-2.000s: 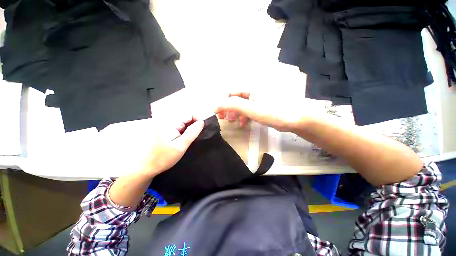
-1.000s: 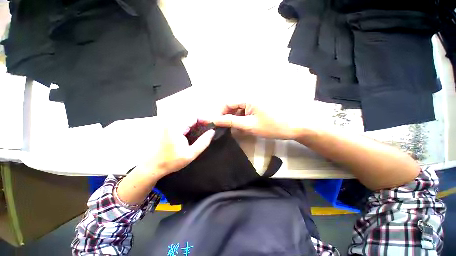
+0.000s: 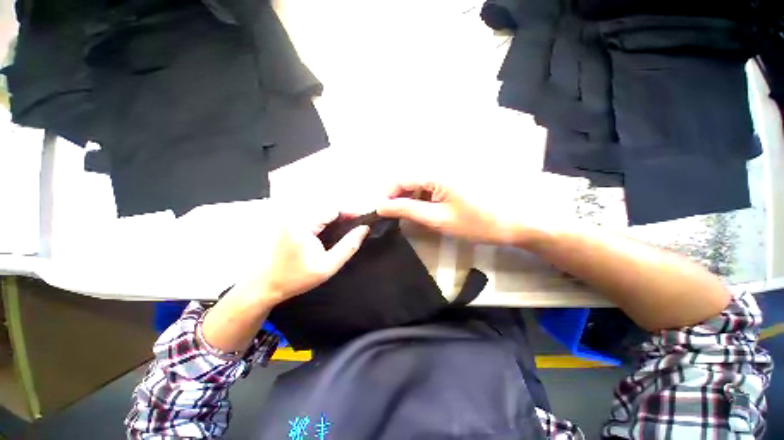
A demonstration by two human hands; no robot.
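A black panel point(image 3: 365, 279) hangs over the table's near edge above my lap, with a small black tab sticking out at its lower right corner. My left hand point(image 3: 305, 253) is bare and pinches the panel's top edge between thumb and fingers. My right hand point(image 3: 438, 212) is bare, its thumb and fingertips closed on the same top edge at the upper right corner, close beside the left fingertips. The fingers behind the edge are partly hidden.
Black cut pieces lie in an overlapping pile at the left point(image 3: 189, 120) and another at the right point(image 3: 679, 129) of the white table point(image 3: 155, 266). Blue bins point(image 3: 563, 331), a brown carton point(image 3: 77, 344) and a floor with yellow lines show below the table edge.
My right hand has moved from beside the panel's corner onto its top edge, and the fingertips of both hands are now close together. The panel and left hand have shifted slightly right in view.
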